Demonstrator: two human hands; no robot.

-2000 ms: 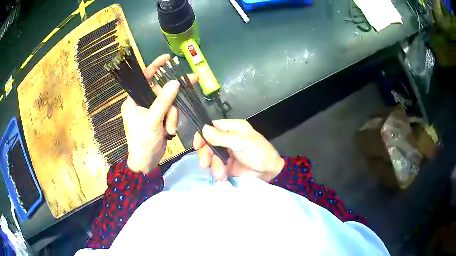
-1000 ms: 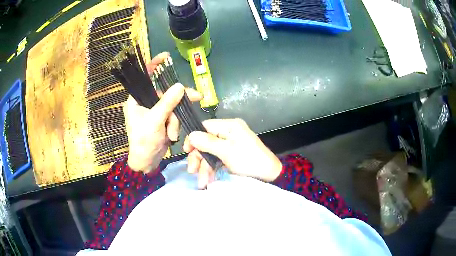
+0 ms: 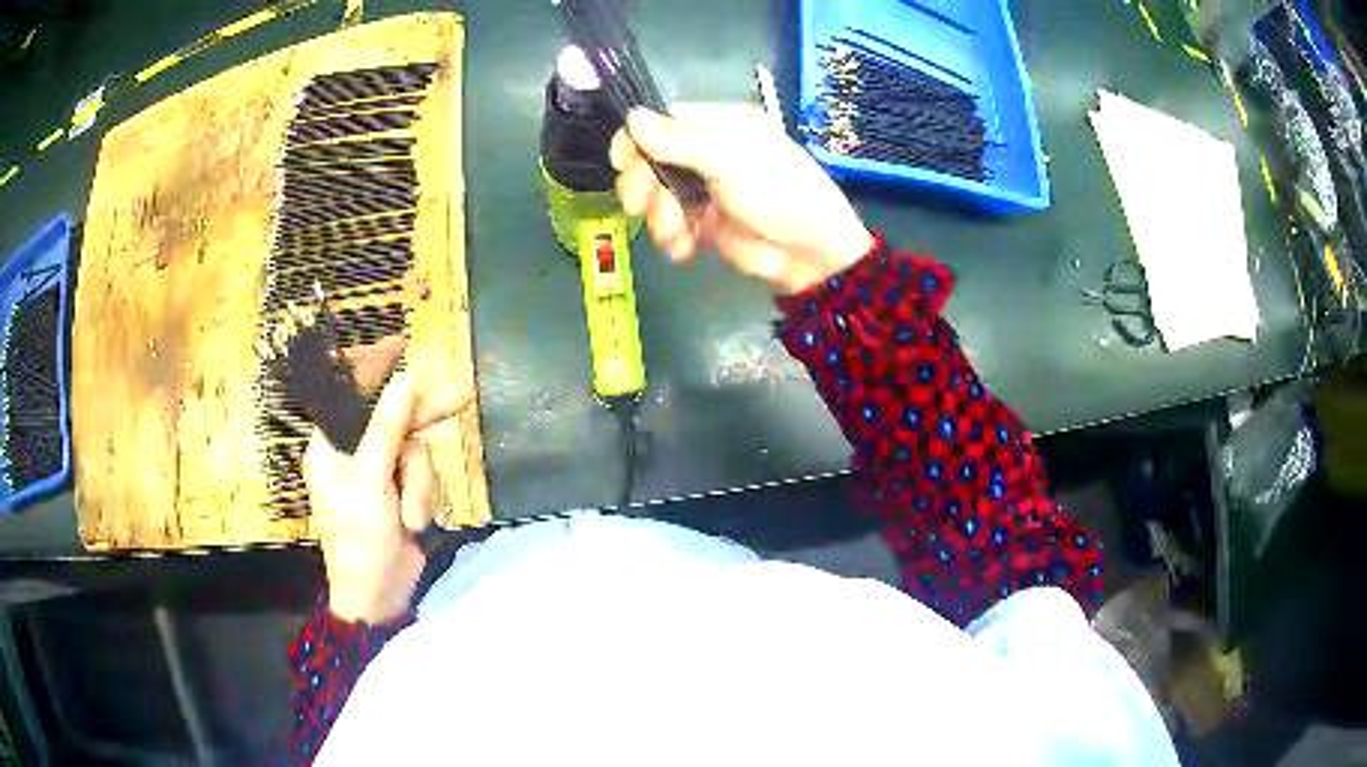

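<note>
My left hand (image 3: pixel 375 465) is shut on a bunch of dark sleeved leads (image 3: pixel 321 382) with pale tips, low over the wooden board (image 3: pixel 165 300). My right hand (image 3: pixel 735 188) is raised above the bench beside the heat gun's dark front end and holds another bunch of dark leads (image 3: pixel 637 90), which runs off the top edge. A row of dark leads (image 3: pixel 352 180) lies on the board. The lime-green heat gun (image 3: pixel 612 307) lies between my hands. The blue tray (image 3: pixel 1020 135) at the upper right holds dark leads (image 3: pixel 907 113) with pale tips.
Another blue tray (image 3: pixel 60 247) with dark leads stands at the far left. A white paper sheet (image 3: pixel 1184 225) and dark scissors (image 3: pixel 1127 304) lie at the bench's right. The heat gun's cord (image 3: pixel 631 450) runs to the front edge. A cardboard box (image 3: pixel 1199 674) is below at the right.
My right hand has moved up and away from my left hand with its bunch of leads. My left hand has moved down and left. The view has shifted, showing more of the upper-right tray.
</note>
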